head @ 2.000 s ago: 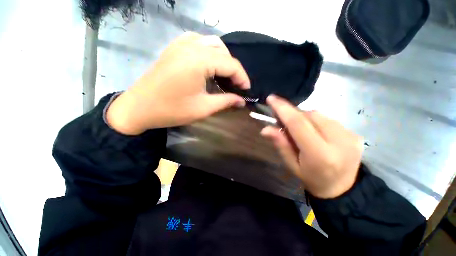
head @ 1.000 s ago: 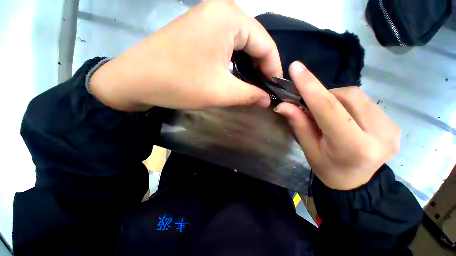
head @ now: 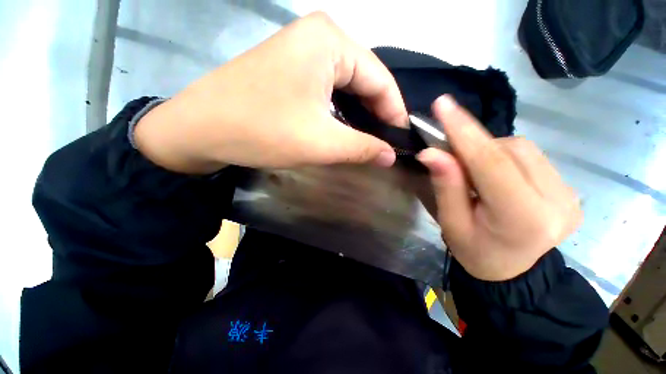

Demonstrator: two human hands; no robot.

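A black fabric pouch [head: 456,91] with a ragged raised edge at its right end is held over the metal tabletop. My left hand [head: 292,102] pinches its near edge between thumb and fingers, where a bit of zipper [head: 401,152] shows. My right hand [head: 504,190] holds thread snips [head: 428,130]; only the silvery blades show between thumb and forefinger, close to the pouch edge at my left fingertips. The snips' handles are hidden in my right hand. I cannot tell whether the blades touch the cloth.
Another black pouch [head: 584,33] with a zipper line lies at the upper right of the shiny metal tabletop [head: 321,212]. Small dark clippings are scattered on the table. A cardboard box [head: 646,292] is at the lower right. A white surface [head: 44,80] is at the left.
Since two seconds ago, both hands and the pouch sit differently in the picture, and the thread heap is out of view. Since one second ago, the snips have turned slightly at the pouch edge.
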